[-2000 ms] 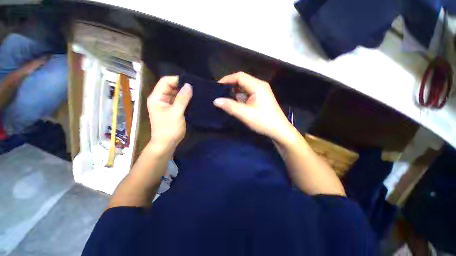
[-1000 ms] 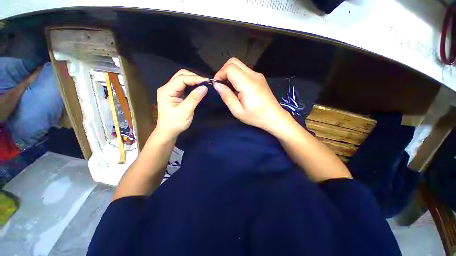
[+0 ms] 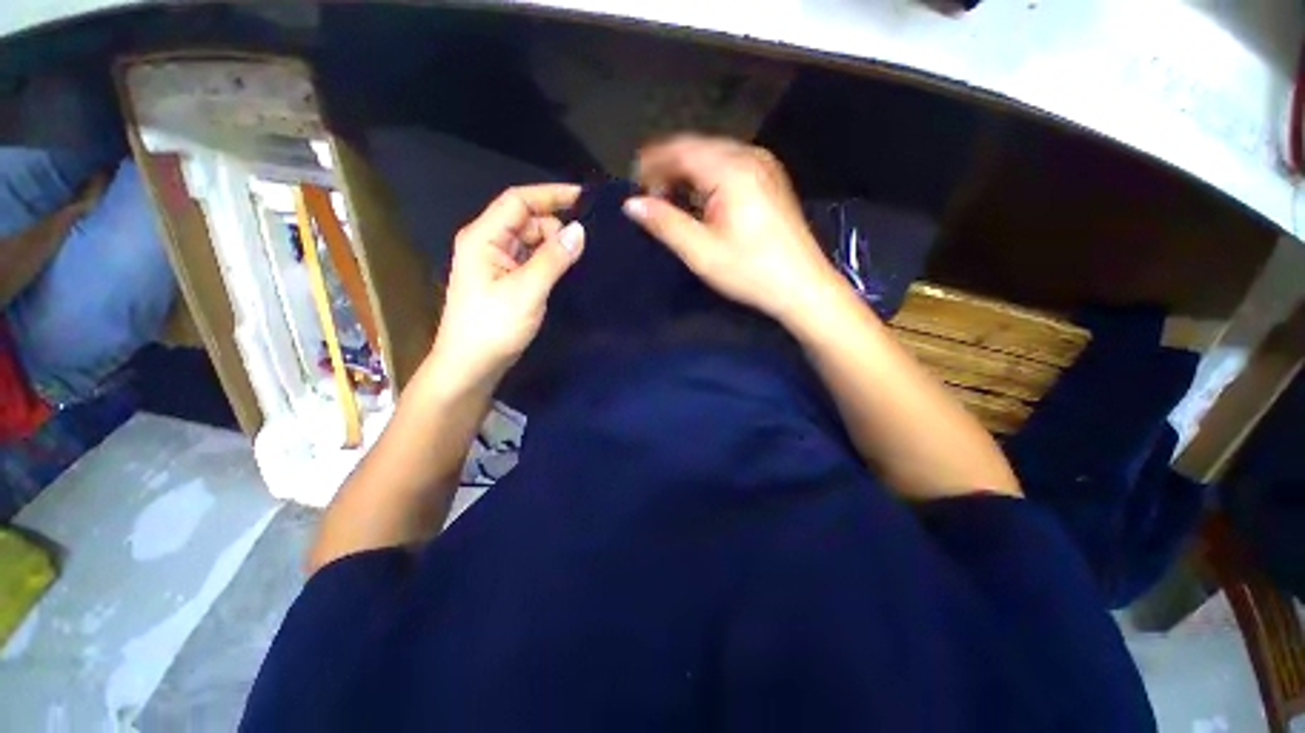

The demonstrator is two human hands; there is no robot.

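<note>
A small dark navy cloth piece [image 3: 607, 215] is held up over the lap, hard to tell from the dark cloth and navy shirt behind it. My left hand [image 3: 501, 279] pinches its left edge between thumb and fingertips. My right hand [image 3: 737, 222] is at its upper right edge, thumb at the cloth; its fingers are blurred, and the grip is partly hidden. Pale loose threads [image 3: 854, 255] lie on dark cloth right of my right hand.
The white table edge [image 3: 859, 55] curves across the top. An open drawer [image 3: 243, 287] with yellow and orange sticks is at the left, beside a seated person's leg [image 3: 108, 279]. Wooden slats [image 3: 988, 344] and hanging navy cloth [image 3: 1116, 444] are at the right.
The cloth was spread between both hands, then pinched close together, and now shows slightly higher with my right hand farther apart from my left. The view has shifted, taking the red-handled scissors mostly out of frame.
</note>
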